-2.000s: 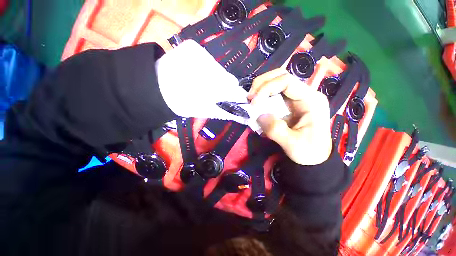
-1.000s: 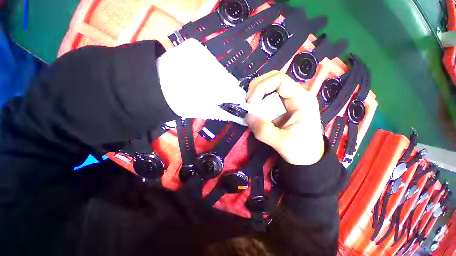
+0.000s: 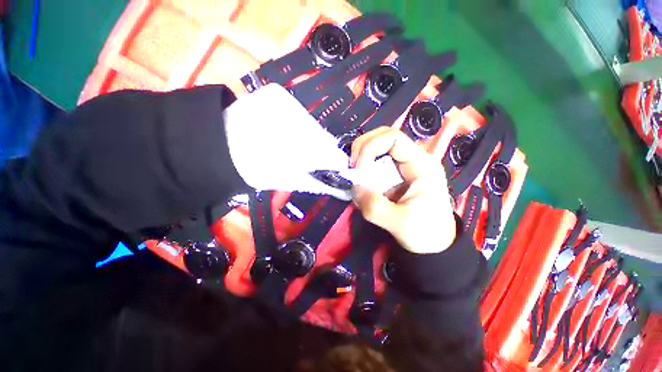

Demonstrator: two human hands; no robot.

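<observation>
My left hand [image 3: 279,142], in a white glove, is closed around a dark wristwatch [image 3: 330,179]. Only part of the watch shows, at the glove's edge. My right hand [image 3: 410,196] is bare and pinches a small white cloth [image 3: 381,176] against the watch between thumb and fingers. The right fingertips touch the glove. Both hands are above an orange-red watch tray [image 3: 239,243] holding several watches with black straps and round dark faces. The rest of the held watch is hidden by the glove and fingers.
Empty tray pockets [image 3: 156,36] are at the upper left. Stacked orange-red trays [image 3: 517,269] with watches stand at the lower right. A green surface [image 3: 508,58] lies behind. A blue piece [image 3: 120,253] is by my left sleeve.
The tray and both hands sit slightly lower and further left in view. The right fingers have shifted a little against the watch; both hands keep their hold.
</observation>
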